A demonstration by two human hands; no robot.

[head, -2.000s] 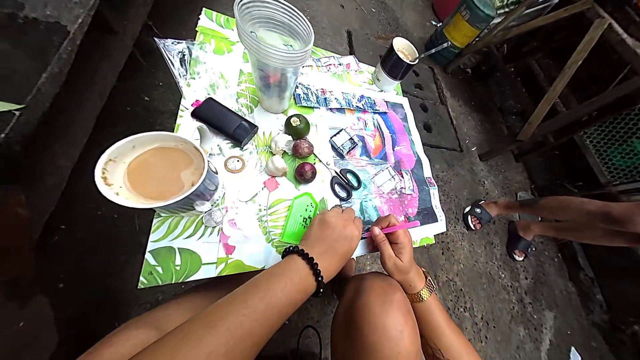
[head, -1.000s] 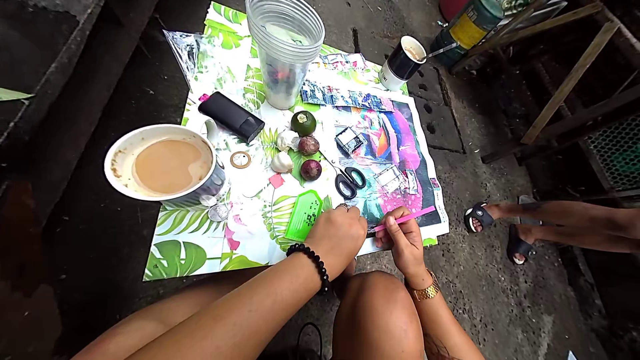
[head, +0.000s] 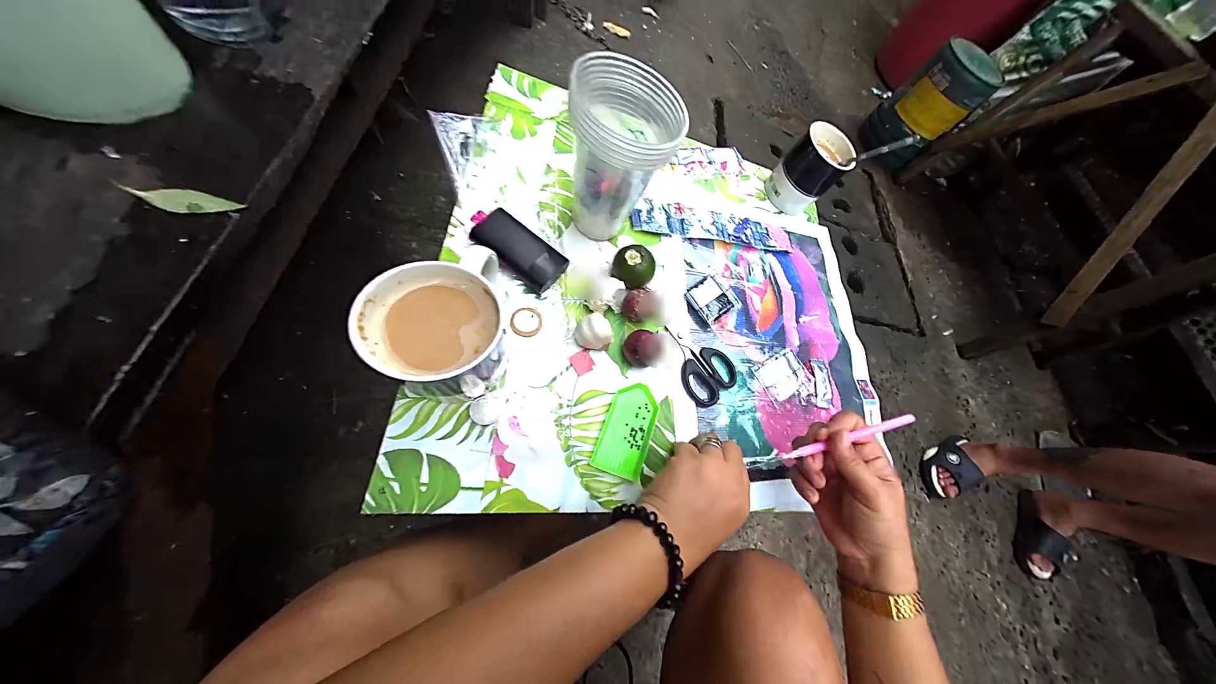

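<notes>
My left hand [head: 698,494], with a black bead bracelet, rests with curled fingers at the near edge of a colourful picture canvas [head: 807,328]; whether it pinches the edge is hidden. My right hand [head: 855,480], wearing a gold watch, holds a pink pen-like applicator [head: 860,433], its tip low over the canvas. A green tray [head: 622,442] with small black beads lies left of my left hand. Black-handled scissors [head: 708,375] and small clear packets [head: 784,377] lie on the canvas.
A leaf-print sheet [head: 427,484] bears a large mug of milky drink [head: 427,328], stacked clear plastic cups [head: 622,142], a black case [head: 518,249], garlic [head: 594,331], onions [head: 641,348] and a green fruit [head: 633,266]. A second cup [head: 807,166] stands far right. Another person's sandalled feet [head: 950,465] are at right.
My right hand has drawn slightly away from my left, and the pink applicator has come with it, leaving a gap between the hands. The view has shifted a little.
</notes>
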